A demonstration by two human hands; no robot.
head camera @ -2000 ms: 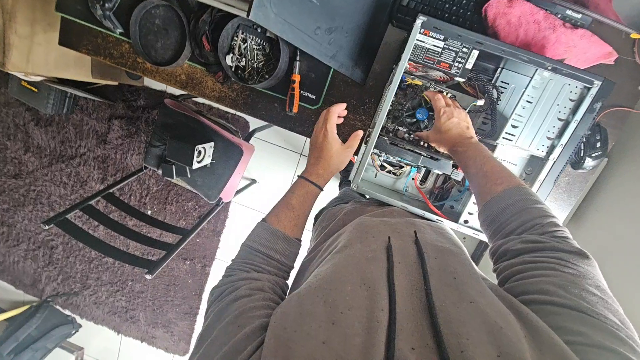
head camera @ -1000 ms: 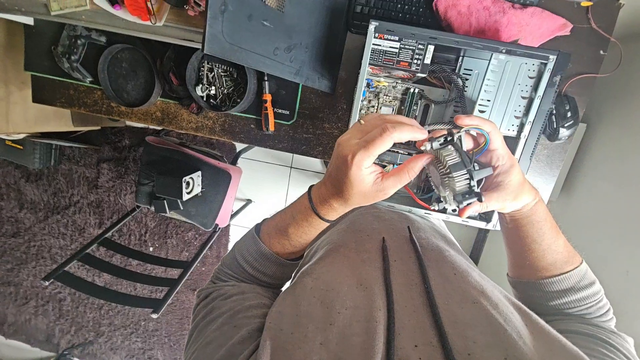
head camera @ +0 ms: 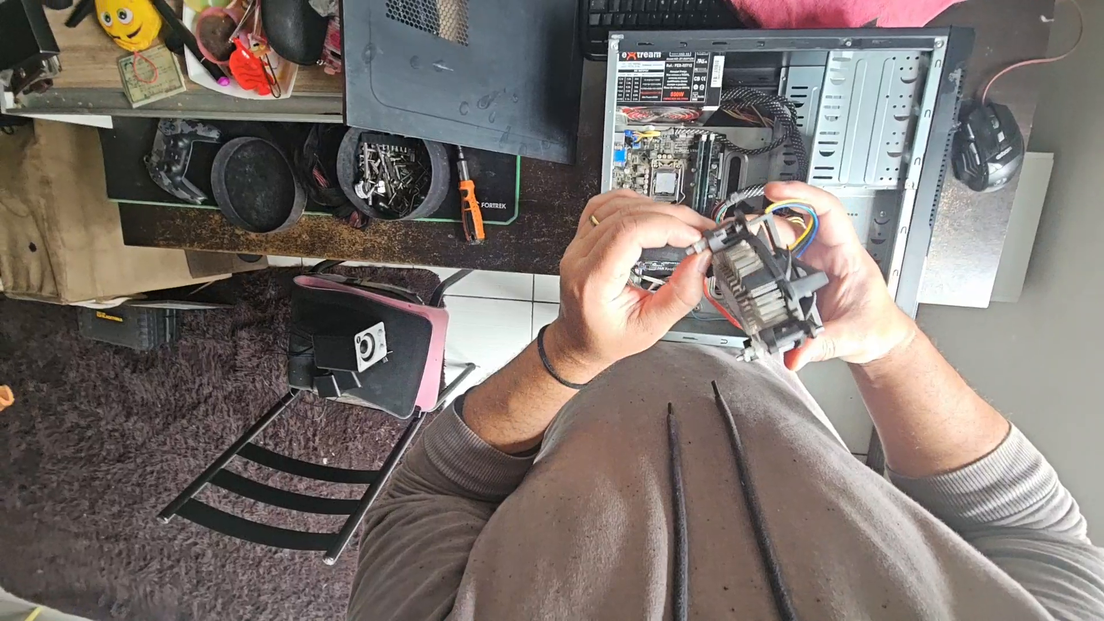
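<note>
A CPU cooler (head camera: 759, 289) with metal heatsink fins and a black plastic frame is held tilted in front of my chest. My right hand (head camera: 849, 276) grips its far side, next to blue and yellow fan wires. With thumb and fingers, my left hand (head camera: 634, 267) pinches a mounting pin at the cooler's upper left corner. Behind both hands lies an opened computer case (head camera: 875, 164), its power supply (head camera: 668, 78) at the upper left. The motherboard (head camera: 634, 168) shows inside, with the bare CPU socket (head camera: 665, 181) uncovered. My hands hide the lower part of the board.
Left of the case, a black side panel (head camera: 483, 86) overhangs the table. An orange screwdriver (head camera: 470, 207) lies beside a round container of screws (head camera: 392, 185). Further left are another round container (head camera: 259, 185) and a game controller (head camera: 178, 159). A mouse (head camera: 988, 147) sits to the right.
The cooler came out of the case in my right hand between the first two frames. My left hand moved from beside the case onto the cooler, where both hands remain.
</note>
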